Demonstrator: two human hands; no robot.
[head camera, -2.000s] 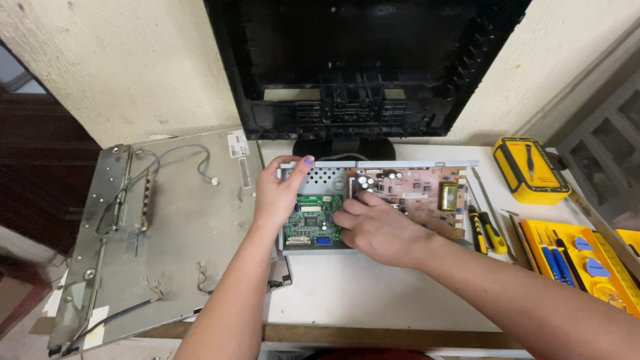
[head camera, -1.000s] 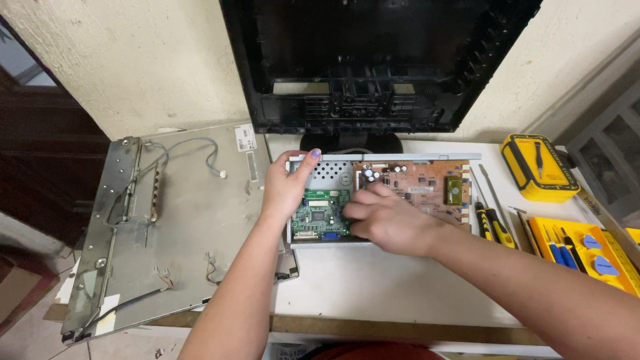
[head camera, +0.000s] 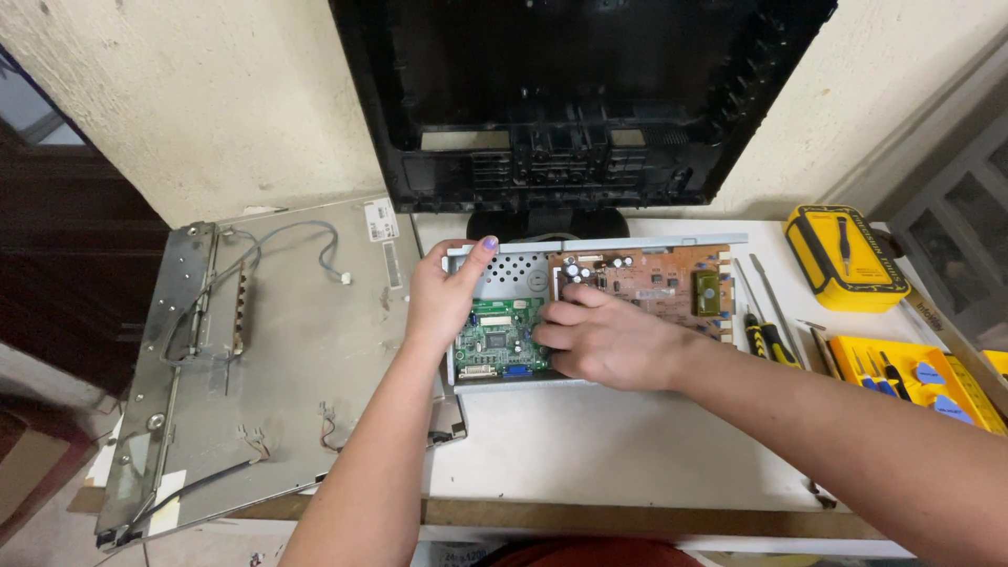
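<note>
A metal chassis (head camera: 516, 272) lies on the white table, bearing a green circuit board (head camera: 494, 340) at its left and a brown power board (head camera: 642, 291) at its right. My left hand (head camera: 450, 295) grips the chassis's upper left corner, thumb over the top rim. My right hand (head camera: 602, 339) rests where the two boards meet, its fingers curled down; its fingertips are partly hidden, and whether they pinch anything cannot be told. On the green board's lower edge sit a white connector (head camera: 476, 371) and a blue video port (head camera: 517, 370).
At left lies an LCD panel (head camera: 307, 362) with loose cables (head camera: 303, 224). Behind stands a black monitor rear housing (head camera: 551, 102) on its base. To the right are screwdrivers (head camera: 776, 339), a yellow tool case (head camera: 846, 260) and a yellow tray (head camera: 906, 354) of small tools.
</note>
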